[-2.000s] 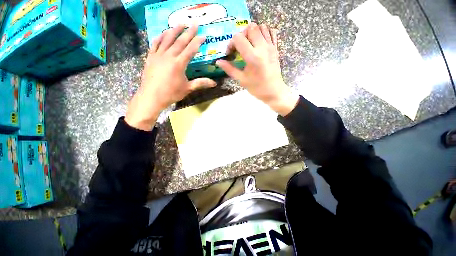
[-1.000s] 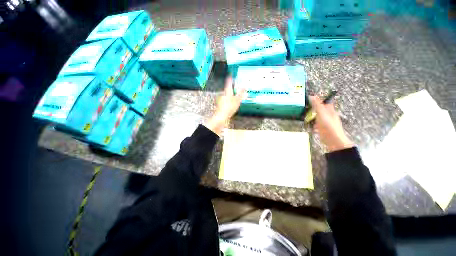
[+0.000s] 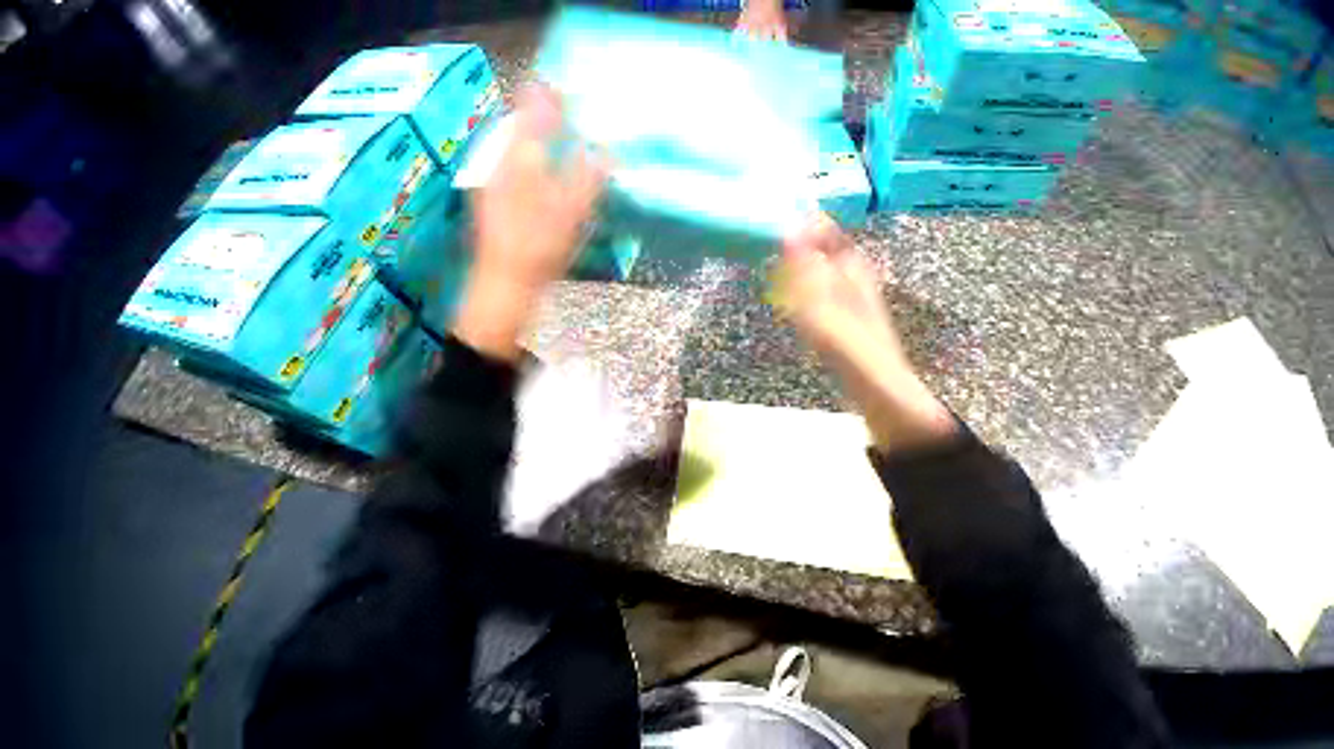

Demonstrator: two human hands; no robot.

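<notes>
A teal retail carton [image 3: 688, 125], blurred by motion, is held up above the table between my two bare hands, tilted with its right end lower. My left hand [image 3: 534, 198] grips its left end. My right hand [image 3: 834, 278] is at its lower right corner; something yellowish shows at the fingers, too blurred to name. A pale sticker sheet [image 3: 790, 483] lies flat on the table in front of me, its right edge beside my right sleeve.
Teal cartons are stacked at the left [image 3: 242, 285] and at the far right [image 3: 1002, 103]. Others are partly hidden behind the held carton. Loose pale sheets [image 3: 1236, 454] lie at the right. Another person's hand [image 3: 764, 18] shows at the far side of the speckled table [image 3: 1010, 307].
The carton that stood on the table beyond the sheet is now lifted and moved left and away, with both hands on it. The other person's hand has come into view.
</notes>
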